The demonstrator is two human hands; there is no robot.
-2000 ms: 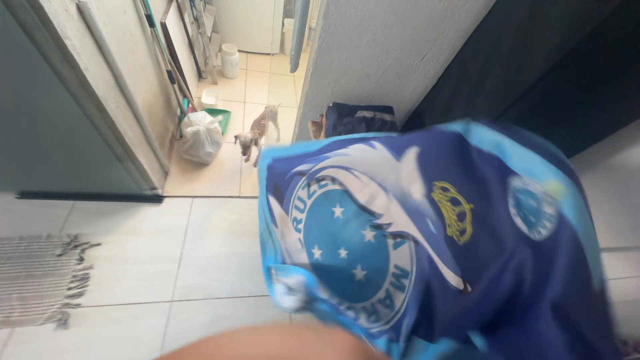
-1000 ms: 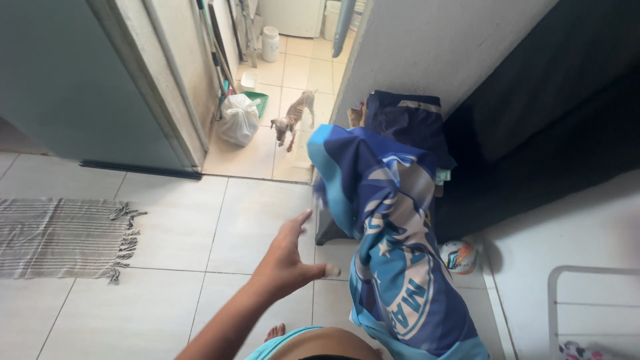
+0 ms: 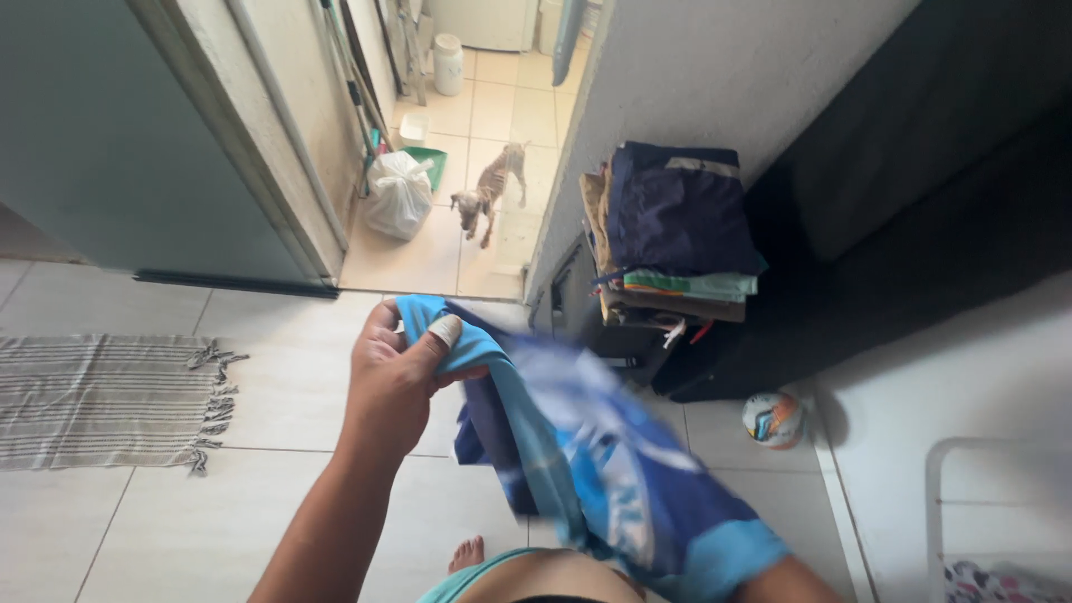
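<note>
My left hand [image 3: 406, 360] pinches the light blue edge of a blue printed fabric garment [image 3: 620, 435] between thumb and fingers. From there the cloth hangs in loose folds down to the right, partly blurred, with a white and blue printed design. On the right, only my forearm [image 3: 775, 582] shows, at the bottom, where it meets the light blue border of the cloth; my right hand is hidden by the fabric. Beyond the garment, a stack of folded clothes with a dark blue piece on top [image 3: 682, 209] rests on a dark box-like thing [image 3: 578, 293].
A fringed striped rug [image 3: 100, 402] lies on the tiled floor at left. Through the doorway are a small dog [image 3: 486, 197], a tied white plastic bag [image 3: 398, 197] and a white container [image 3: 448, 63]. A ball [image 3: 772, 419] and a white metal rack [image 3: 934, 502] are at right.
My left hand, apart from the cloth one second ago, now grips its light blue edge. The garment, spread broadly two seconds ago, is now bunched and slanting; the folded stack is in fuller view.
</note>
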